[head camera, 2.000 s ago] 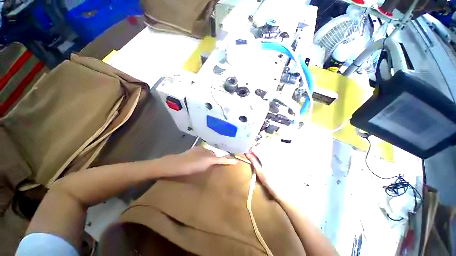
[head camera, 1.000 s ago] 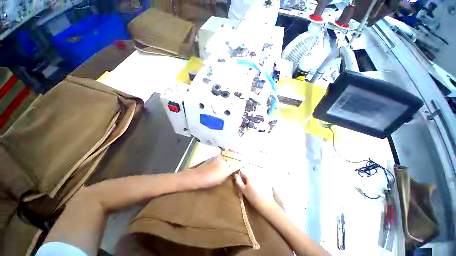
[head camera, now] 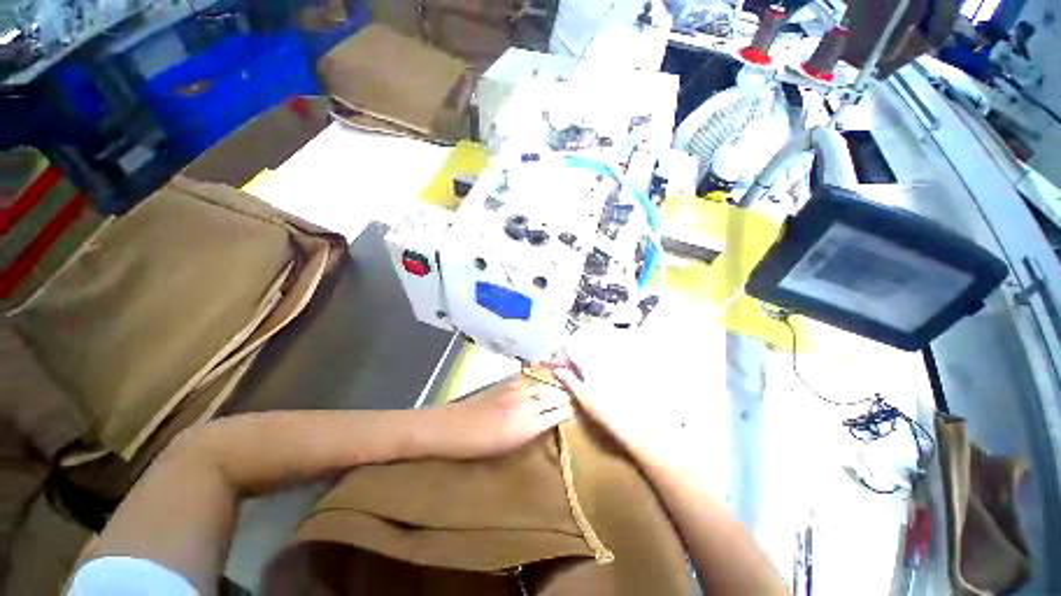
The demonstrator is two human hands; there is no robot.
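A brown bag body lies in front of the white sewing machine, with a pale bound seam running down it. My left hand lies on the cloth just below the machine head, fingers on the seam's upper end. My right hand is at the same end of the cloth, close under the head; its fingers are small, bright and partly hidden by my left hand. The needle area is hidden by the machine head.
A stack of brown bag pieces lies at the left, and a folded brown bundle behind. A black-framed control panel stands right of the machine. A tangled cable and tweezers lie on the table's right side.
Since one second ago, my left hand has moved right along the cloth and my right hand has moved up towards the machine head. The camera view has shifted slightly.
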